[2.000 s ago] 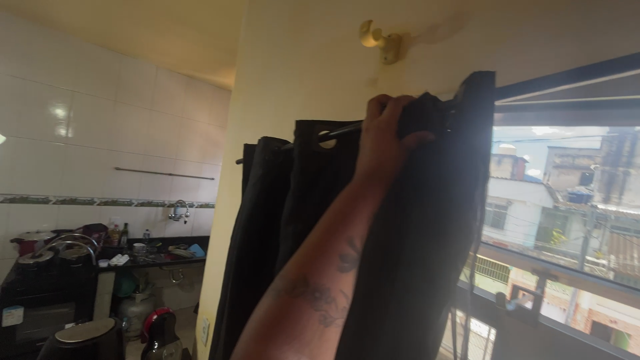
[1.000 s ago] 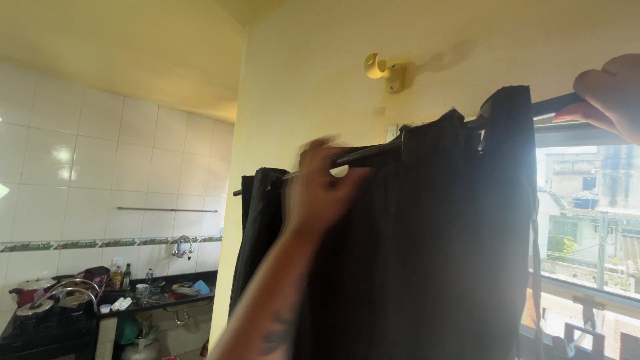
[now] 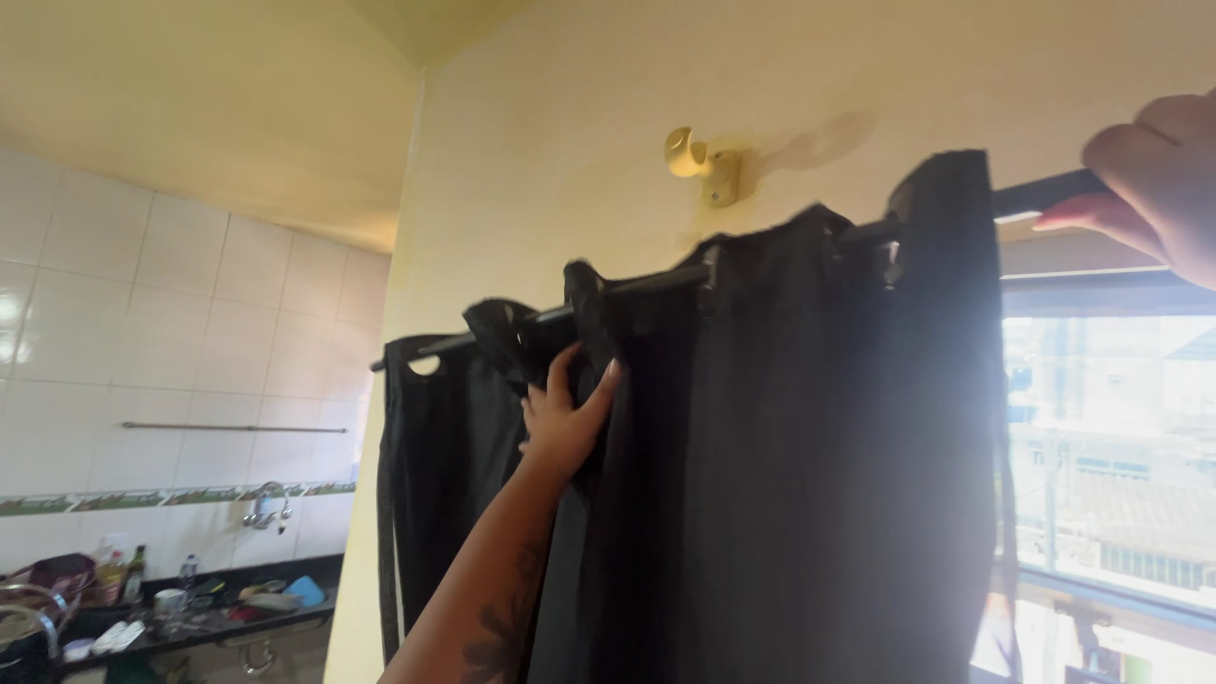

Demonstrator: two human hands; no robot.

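Note:
A black eyelet curtain (image 3: 807, 446) hangs in folds from a dark curtain rod (image 3: 655, 283), which slants up from left to right. My left hand (image 3: 567, 408) is at the curtain just under the rod, fingers spread against a fold near the left end; whether it pinches the cloth is unclear. At the upper right edge, my right hand (image 3: 1159, 180) grips the rod beyond the last fold, partly out of view. Above the rod, a yellowish rod bracket (image 3: 708, 169) is fixed to the wall, with the rod out of it.
Behind the curtain's right edge is a bright window (image 3: 1111, 427) with buildings outside. At the left, a dark kitchen counter (image 3: 218, 632) holds bottles, cups and dishes below a wall tap (image 3: 267, 508). A thin rail (image 3: 233, 428) crosses the white tiles.
My left hand has moved left along the curtain, and folds at the left end are spread wider. My right hand, unseen two seconds ago, has stayed on the rod since one second ago.

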